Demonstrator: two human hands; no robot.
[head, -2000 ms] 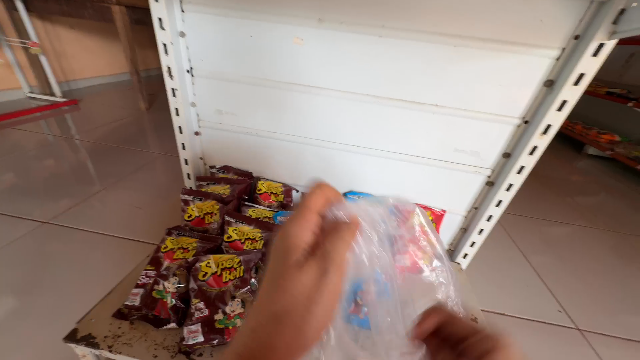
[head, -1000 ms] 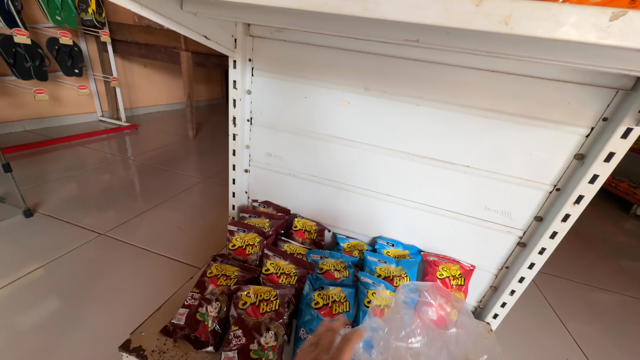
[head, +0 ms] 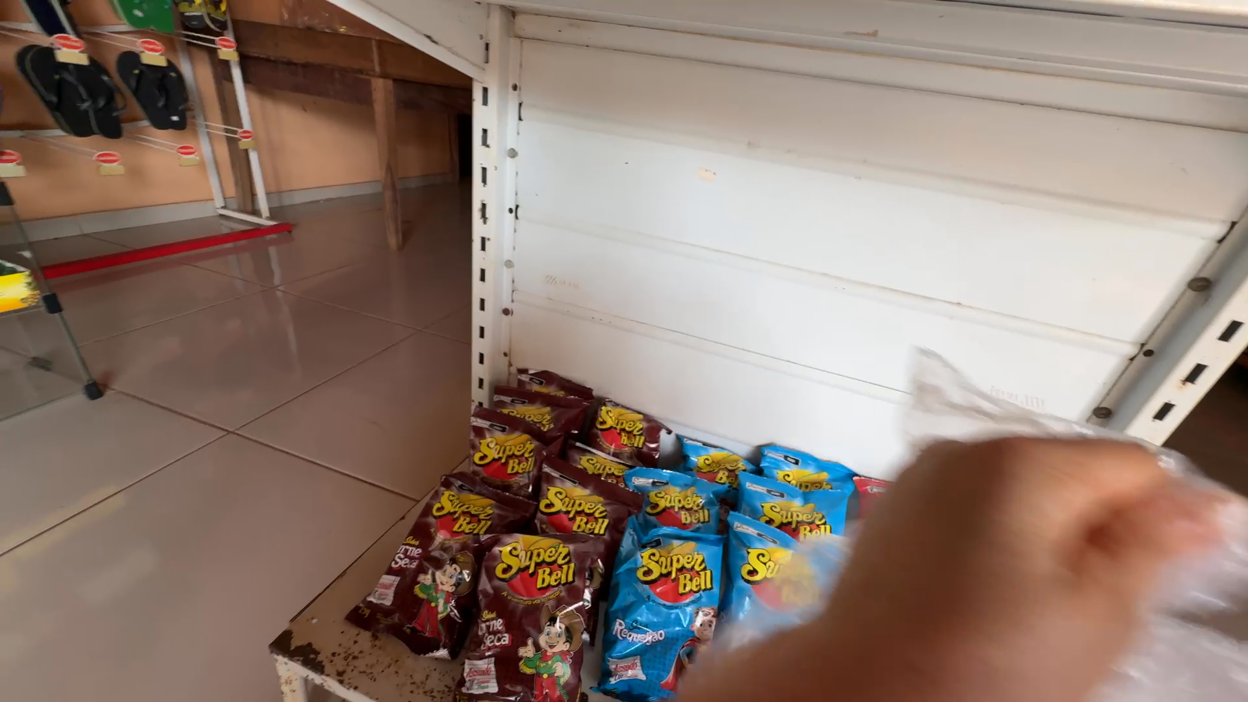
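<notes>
My left hand (head: 1043, 546), blurred, is at the lower right in the head view, its fingers curled at a clear plastic bag (head: 1180, 624). The bag's film spreads behind the hand and on both sides of it. My right hand is out of view. To the left, dark brown Super Bell snack packets (head: 536, 609) stand in rows on the low shelf. Beside them are several blue Super Bell packets (head: 665, 604), the rightmost partly behind the film and hand. A sliver of a red packet (head: 871, 492) shows behind the hand.
A white metal back panel (head: 780, 234) rises behind the packets, between a slotted left upright (head: 485, 244) and a right upright (head: 1194, 366). Another shelf (head: 877, 39) overhangs them. The low shelf's front corner (head: 302, 648) is rusty. Flip-flops (head: 68, 93) hang on a rack at the upper left.
Two seconds ago both hands were at the plastic bag; my right hand is now out of view. My left hand has moved right, across the bag, since one second ago. The view has shifted.
</notes>
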